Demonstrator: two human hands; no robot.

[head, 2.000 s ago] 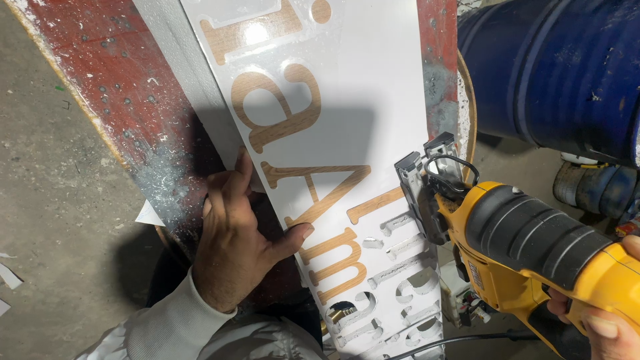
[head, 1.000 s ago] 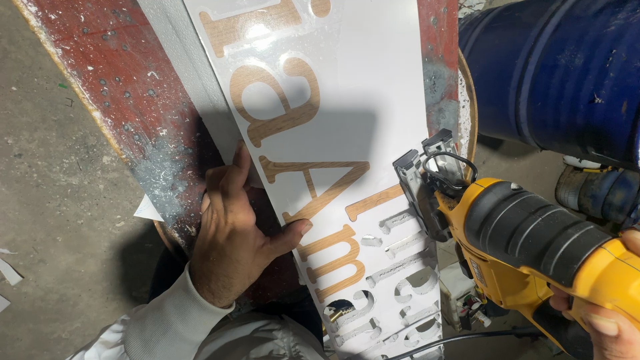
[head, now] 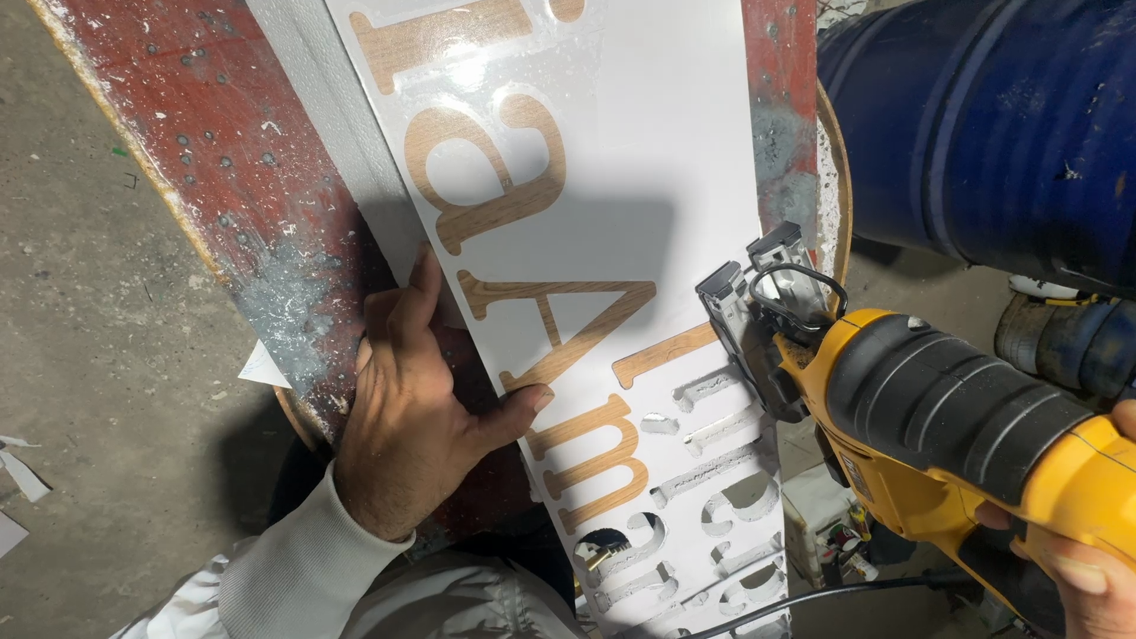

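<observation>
My right hand grips the handle of a yellow and black jigsaw at the right. The jigsaw's metal shoe rests at the right edge of a white sheet, beside a wood-grain letter; its blade is hidden. My left hand lies at the sheet's left edge, thumb on the top face and fingers spread along the side. Wood-grain letters run down the sheet. Near its lower end are several letter-shaped cutouts with rough edges.
Beneath the sheet is a worn red bench top with white debris. A blue drum stands at the upper right, with a smaller container below it. A black cable crosses the sheet's lower end. Paper scraps lie on the floor.
</observation>
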